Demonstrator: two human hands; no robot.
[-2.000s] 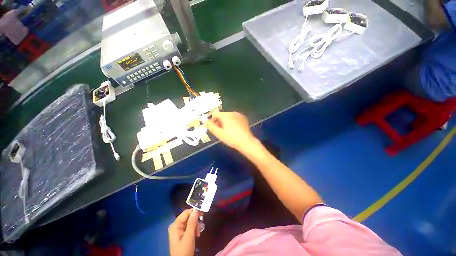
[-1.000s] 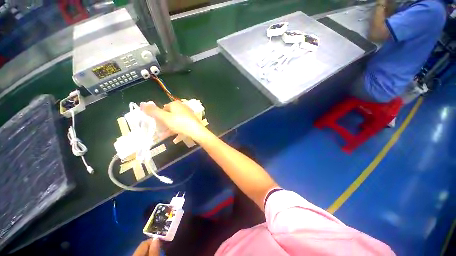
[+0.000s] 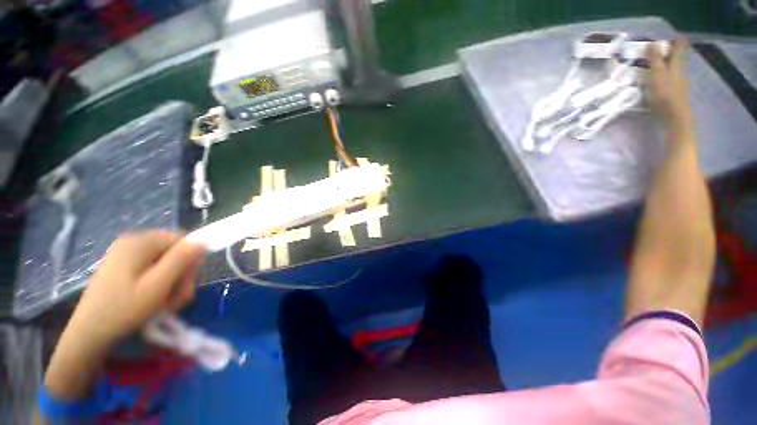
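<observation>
My left hand (image 3: 137, 286) is at the left end of the long white test fixture (image 3: 307, 203), blurred, with its fingers closed on a white power adapter mostly hidden by the hand. Its bundled white cord (image 3: 191, 342) hangs below the hand. I cannot tell whether this adapter touches the fixture. My right hand (image 3: 666, 79) is over the right tray (image 3: 573, 187), its fingertips on a white power adapter (image 3: 643, 51) at the back. Another adapter (image 3: 599, 46) lies beside it, with bundled cords in front.
A bench instrument (image 3: 278, 79) with a lit display stands behind the fixture, wired to it by coloured leads (image 3: 339, 137). A single adapter (image 3: 207, 126) lies to its left. The wrapped left tray (image 3: 124, 199) holds one adapter (image 3: 56, 184). Tape strips and a grey cord are at the fixture.
My right hand has moved from the fixture to the right tray. My left hand has risen to the fixture's left end. The adapter and loose cord on top of the fixture are gone from there.
</observation>
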